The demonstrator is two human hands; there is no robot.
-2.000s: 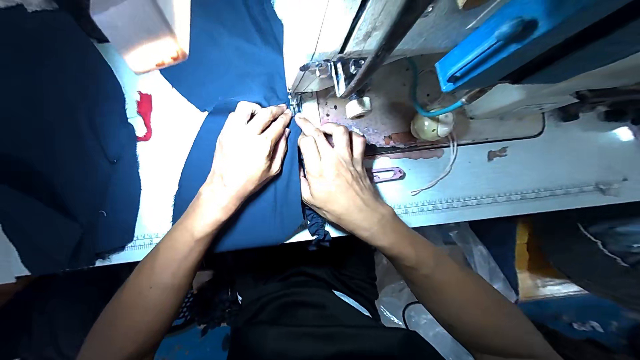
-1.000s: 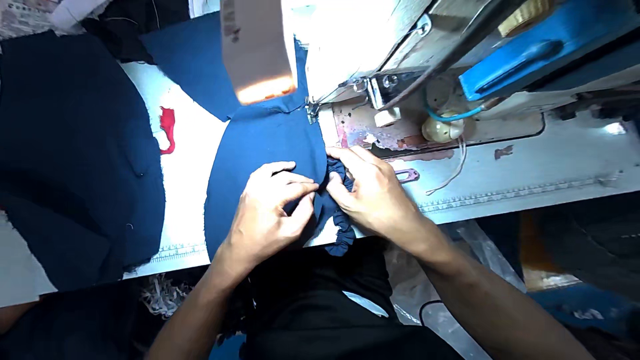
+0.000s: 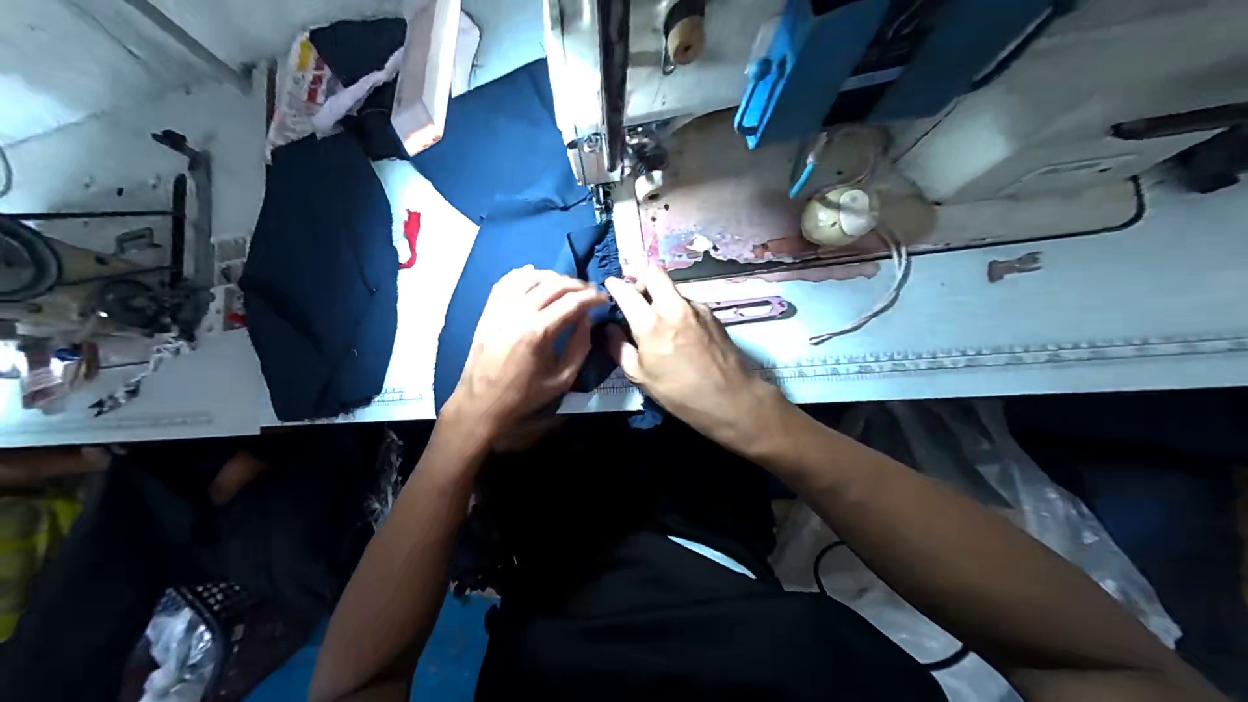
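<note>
Navy fabric [image 3: 517, 229] lies under the needle and presser foot [image 3: 602, 200] of a sewing machine [image 3: 582, 88]. A gathered navy strip [image 3: 606, 255] runs along its right edge from the foot toward the table's front edge. My left hand [image 3: 531, 341] rests on the fabric, its thumb and fingertips at the strip; whether it grips is hard to tell. My right hand [image 3: 682, 351] pinches the strip from the right, just below the foot. The two hands' fingertips nearly touch.
Another navy piece [image 3: 322, 283] lies at left, with a red scrap [image 3: 410, 239] beside it. A white box-shaped object [image 3: 426, 78] stands behind. Right of my hands are a purple metal piece [image 3: 751, 310], a cream round knob [image 3: 838, 216] with cord and a tape measure [image 3: 975, 359]. A co-worker's arm shows far left.
The view has shifted, showing more at left. The gathered strip, previously lower beside the fabric, now reaches up to the presser foot. Both hands have moved closer to the foot than one second ago.
</note>
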